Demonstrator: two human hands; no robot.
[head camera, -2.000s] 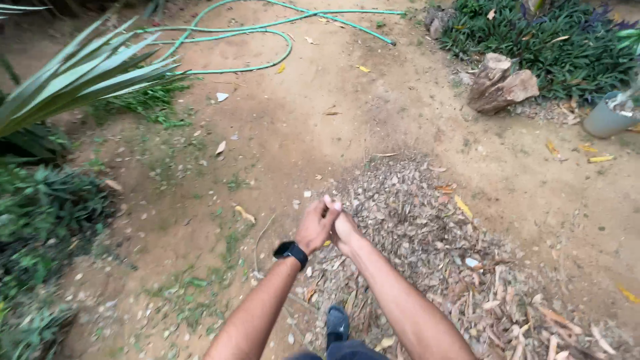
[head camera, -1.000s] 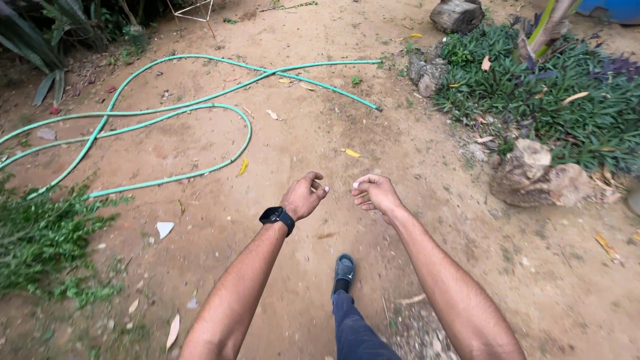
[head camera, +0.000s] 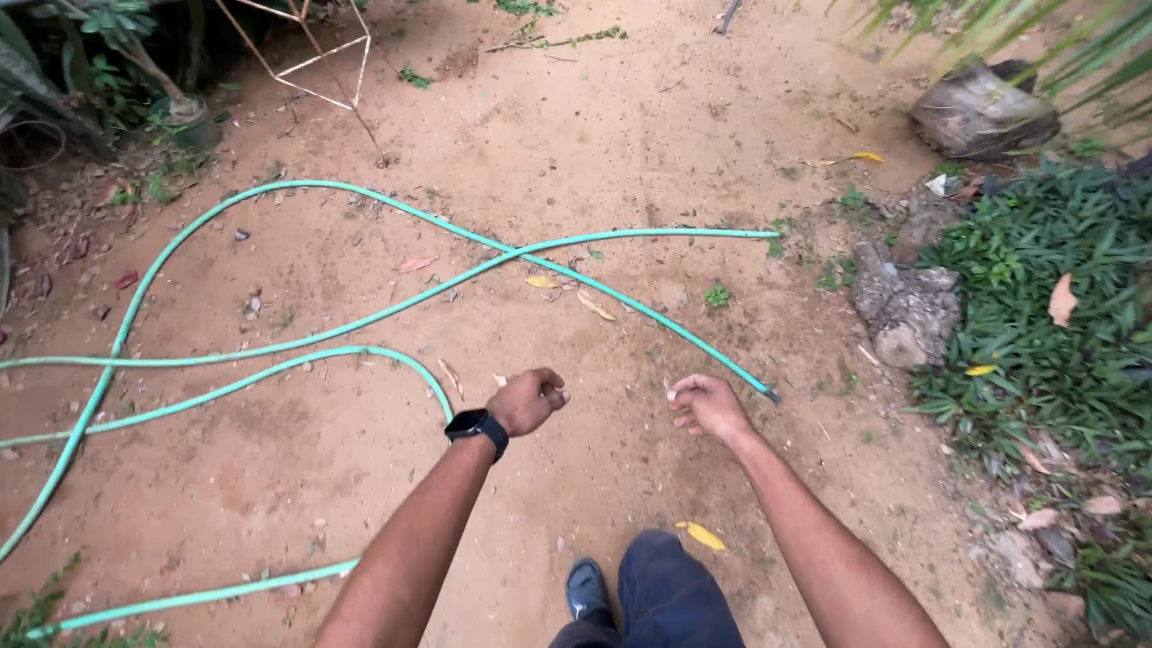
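My left hand (head camera: 528, 401), with a black smartwatch (head camera: 477, 434) on its wrist, is held above the ground with its fingers loosely curled and nothing in it. My right hand (head camera: 708, 408) is to the right of it, apart from it, its fingers bent and likewise without an object. A green garden hose (head camera: 630, 301) lies in loops on the dirt beyond and to the left of my hands. One dark hose end (head camera: 771, 394) is just right of my right hand in the view; the left forearm hides part of a loop.
Low leafy plants (head camera: 1053, 297) and a rough stump (head camera: 909, 310) border the right side. Farther back lies a cut log (head camera: 985, 112). A rusty metal frame (head camera: 319, 58) and a potted plant (head camera: 189, 126) stand at the upper left.
My hands were together two seconds ago and are now apart. The view has moved forward over the dirt, past the dry leaf litter, and the hose now lies closer to my hands.
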